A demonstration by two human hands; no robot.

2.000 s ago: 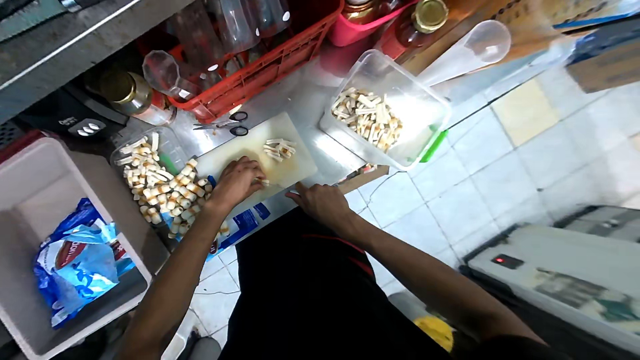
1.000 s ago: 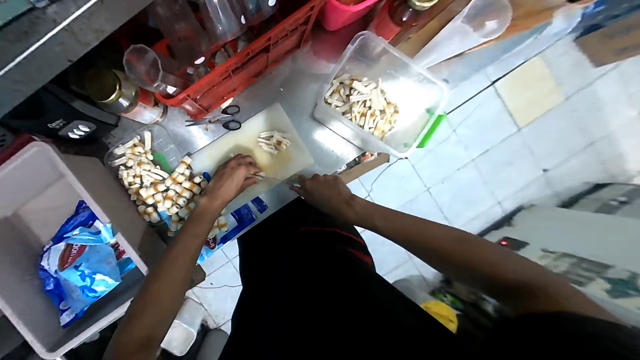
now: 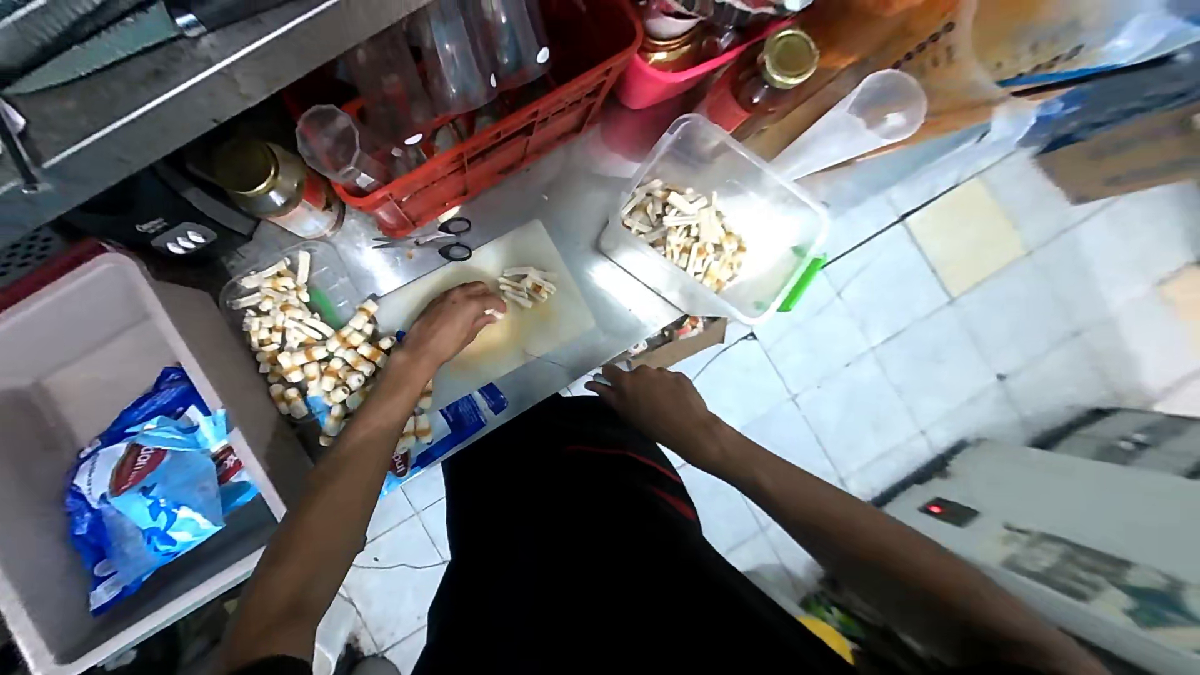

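My left hand (image 3: pixel 455 323) rests over a pale cutting board (image 3: pixel 562 328), its fingertips pinched on a small white piece of food. Just beyond those fingers lies a small pile of cut white-and-brown strips (image 3: pixel 527 286). My right hand (image 3: pixel 656 403) is closed by the steel counter's near edge, to the right of the board; it seems to hold a thin tool, mostly hidden, perhaps a knife. Uncut white-and-brown rolls (image 3: pixel 347 361) are heaped left of the board, partly behind my left forearm. A clear plastic tub (image 3: pixel 787 220) holds many cut strips.
Black-handled scissors (image 3: pixel 455 239) lie beyond the board. A red plastic crate (image 3: pixel 506 141) with glasses and a glass jar (image 3: pixel 281 187) stand at the back. At left is a grey bin (image 3: pixel 216 356) holding a blue plastic bag (image 3: pixel 150 497). A metal shelf (image 3: pixel 197 103) overhangs the upper left.
My right hand has moved off the board's near corner, out to the right past the counter edge. My left hand remains over the board.
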